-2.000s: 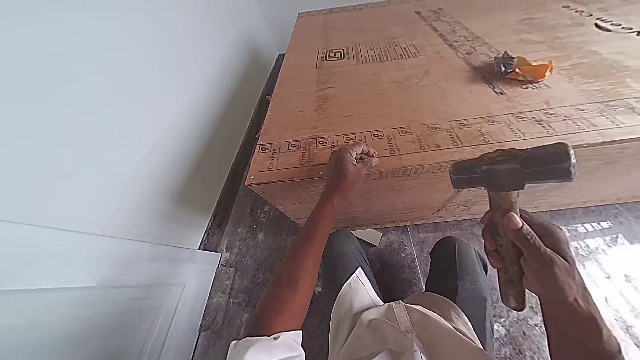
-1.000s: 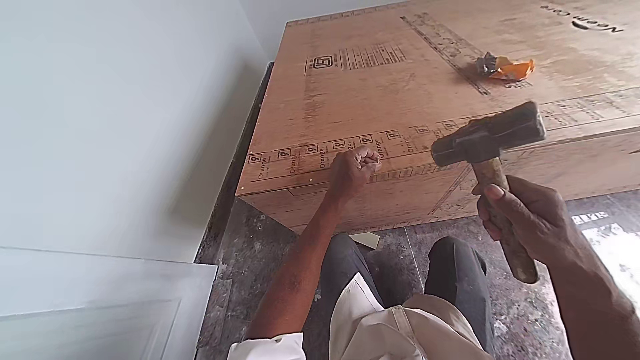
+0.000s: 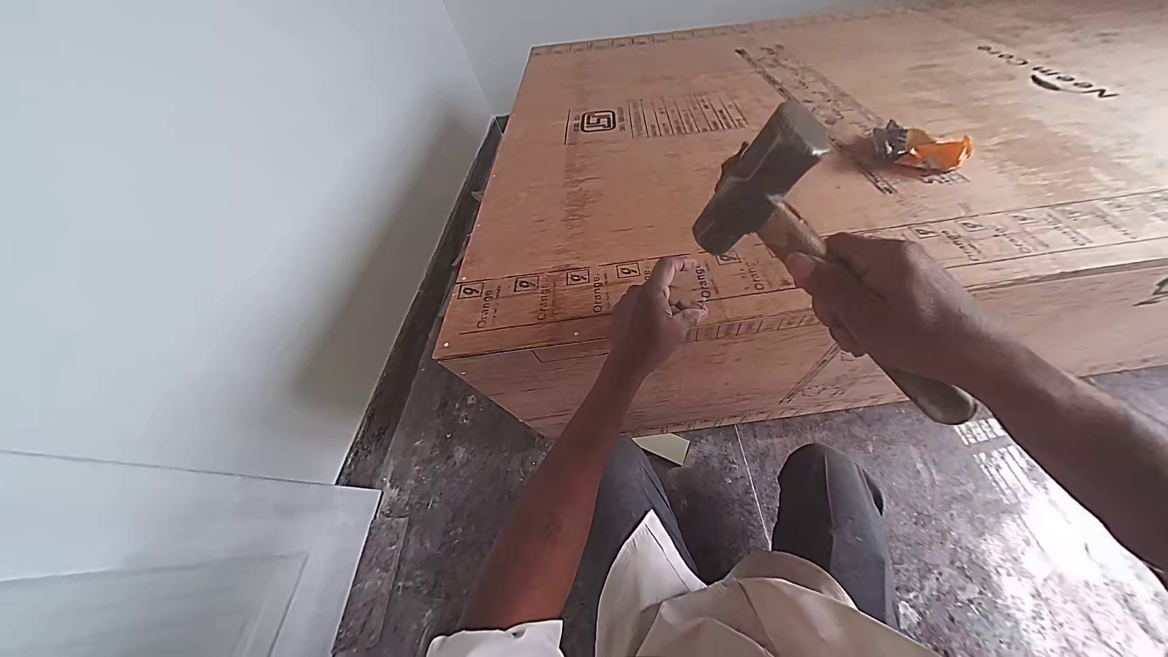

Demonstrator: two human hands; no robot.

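A large plywood box with printed markings fills the upper right. My left hand rests at its near top edge, fingers curled with thumb and forefinger near each other; whether a nail is between them is too small to tell. My right hand grips the wooden handle of a sledge hammer, whose dark steel head is raised above and just right of my left hand. Small nail heads show along the box's edge left of my left hand.
A crumpled orange and grey packet lies on the box top. To the left stand a pale wall and a white panel. A small pale block lies on the stone floor between the box and my knees.
The hammer in my right hand has moved left, closer to my left hand, and its head has tilted. My left hand's fingers are less tightly curled than before.
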